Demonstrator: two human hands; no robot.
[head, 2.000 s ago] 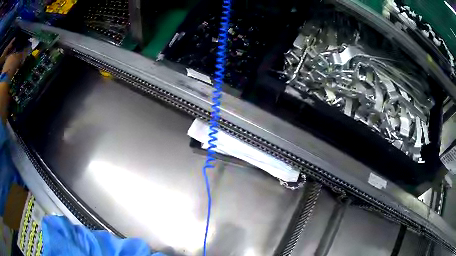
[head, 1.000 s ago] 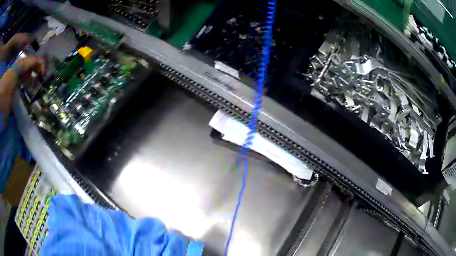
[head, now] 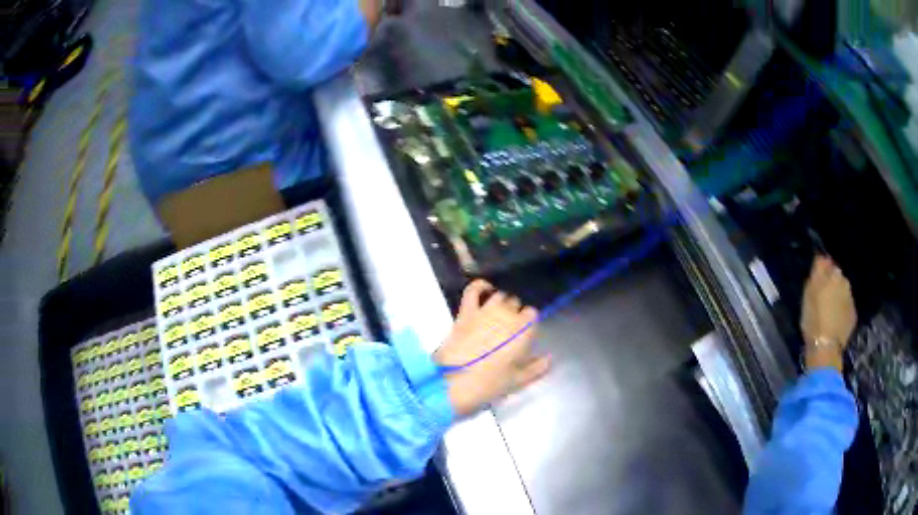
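A green circuit board (head: 544, 171) crowded with parts lies in a dark carrier (head: 453, 241) on the conveyor. My left hand (head: 493, 342) is over the near rail, just below the carrier's near corner, fingers apart, with nothing seen in it. A blue wrist-strap cord (head: 594, 277) runs from its wrist across the plate. My right hand (head: 828, 302) reaches over the black parts bin (head: 775, 226) beyond the far rail. Its fingertips are blurred and I cannot tell whether they hold anything.
A foam tray (head: 287, 264) of yellow-topped parts sits over another in a black tote (head: 60, 302) at left. A coworker's blue sleeve (head: 302, 40) is at the upper left. A white sheet (head: 727, 382) lies by the far rail (head: 664, 161). Silvery metal parts (head: 891, 402) are at far right.
The view has swung left, bringing the board, tote and coworker further in. Both my hands are now visible; before, only my sleeve showed. The coworker's hands have left the board.
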